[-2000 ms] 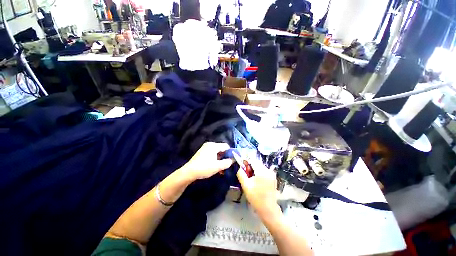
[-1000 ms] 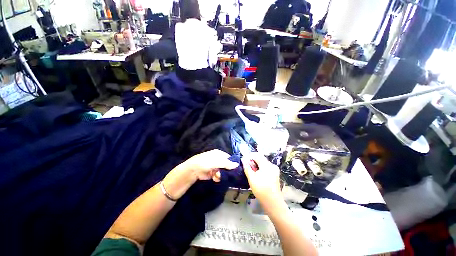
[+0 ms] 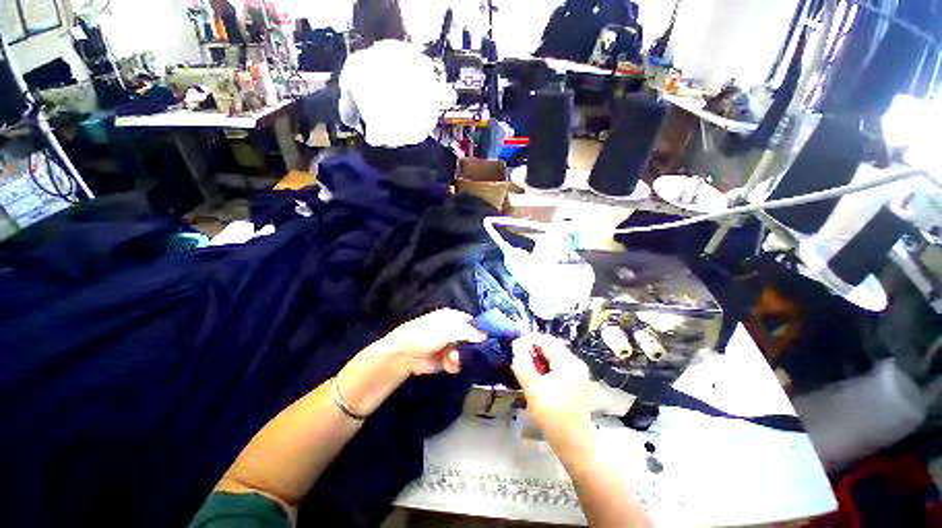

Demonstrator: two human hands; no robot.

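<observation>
A navy garment piece lies at the needle area of the white-headed sewing machine, joined to or beside a large dark heap of cloth on the left. My left hand pinches the edge of the navy cloth just left of the needle area. My right hand is closed around a small tool with a reddish handle, perhaps tweezers or nippers. Its tip is near the cloth edge and too blurred to tell if it touches. The needle itself is hidden.
Two cream cylinders sit on the oily machine cover. A black strip crosses the white tabletop at right, near small dark bits. Black thread cones stand behind. A person in white is beyond, near a cardboard box.
My right hand has moved slightly right and down with the tool. My left hand first lowered, then stayed almost in place holding the cloth. The person behind turned and leaned.
</observation>
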